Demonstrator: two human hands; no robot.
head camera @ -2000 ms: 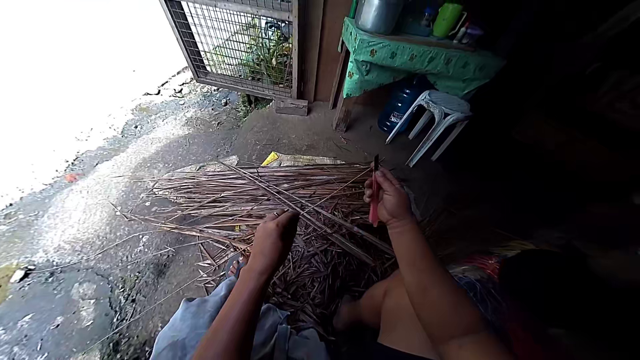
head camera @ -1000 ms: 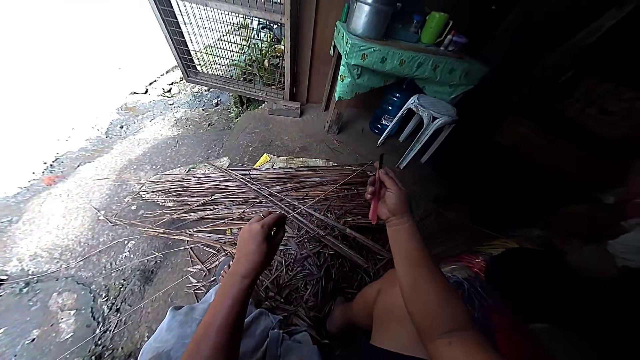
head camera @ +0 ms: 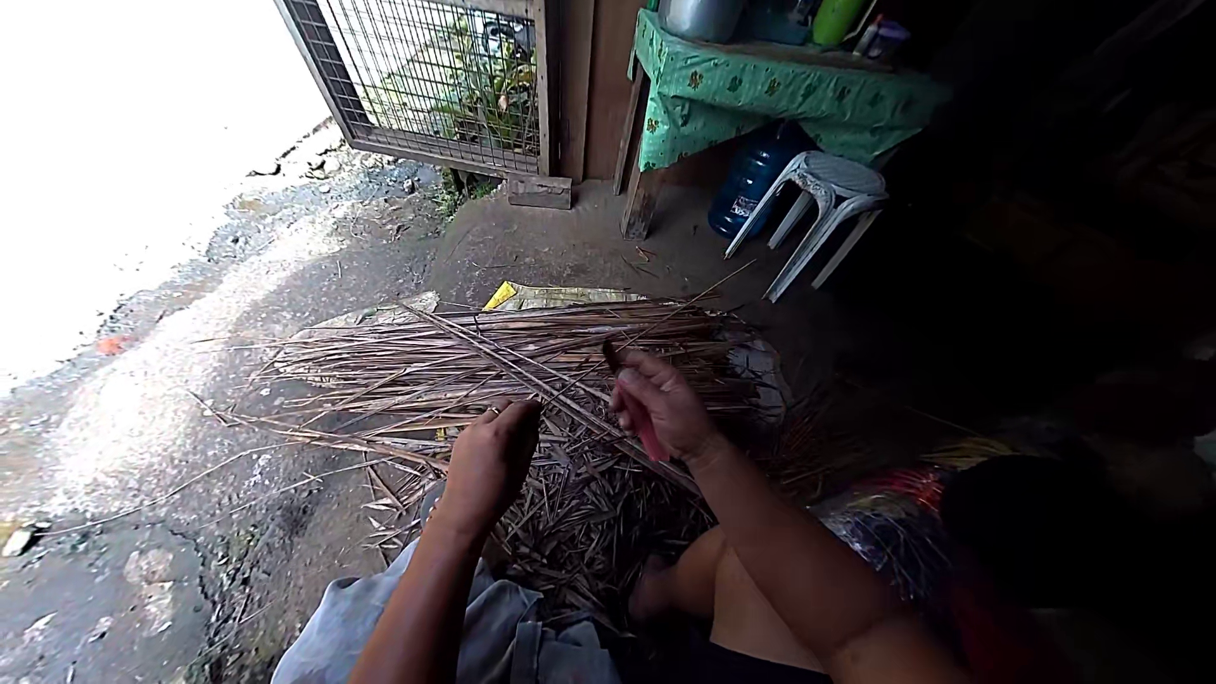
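Note:
My right hand [head camera: 662, 401] is closed around the red handle of a knife [head camera: 641, 418], whose short dark blade points up past my fingers. To its left, my left hand [head camera: 494, 456] is curled above the near side of a pile of long, thin dry sticks [head camera: 408, 356], which look like palm-leaf midribs. Its fingertips face away from me, and whether a thin stick lies in them is too dark to see. A few longer sticks [head camera: 513, 356] cross the pile diagonally behind both hands. Short dry leaf scraps [head camera: 608, 503] lie heaped below the hands.
Sacking with a yellow corner [head camera: 501, 295] shows under the pile's far edge. Beyond stand a white plastic stool [head camera: 822, 185], a blue water jug [head camera: 760, 176] and a table with a green cloth [head camera: 722, 95]. A wire-mesh gate [head camera: 446, 85] is at the back left. My bent leg [head camera: 750, 589] is beside the scraps.
My left hand has come a little closer to the right hand. The knife was upright earlier and now leans, its blade tipped to the left.

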